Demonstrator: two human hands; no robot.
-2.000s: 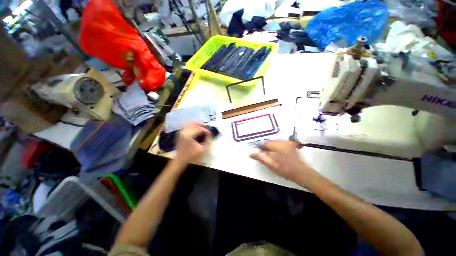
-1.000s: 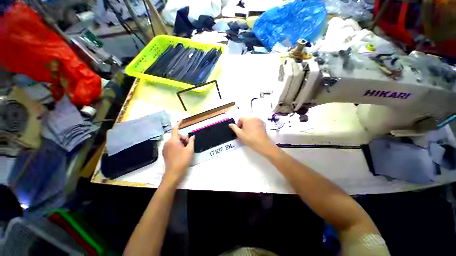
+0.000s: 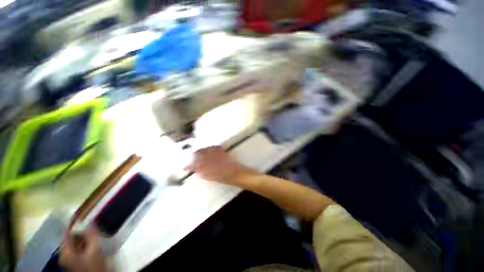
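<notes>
The frame is strongly blurred. The black panel (image 3: 124, 204) lies in the window of the sewing template, which has a brown strip (image 3: 106, 186) along its far edge. My left hand (image 3: 86, 249), at the lower left, is at the template's near left end; blur hides whether its fingers grip it. My right hand (image 3: 215, 164) is off the template, over the table just in front of the machine head; I see nothing clearly held in it, and its fingertips are blurred.
The sewing machine (image 3: 223, 87) stands behind my right hand. A yellow-green basket (image 3: 16, 154) with dark pieces is at the left. Grey pieces (image 3: 297, 123) lie at the table's right, and more grey fabric (image 3: 42, 241) at the lower left. A blue bag (image 3: 170, 51) is at the back.
The view has swung to the right. My right hand has left the black panel and moved right, toward the machine. My left hand remains by the template's left end.
</notes>
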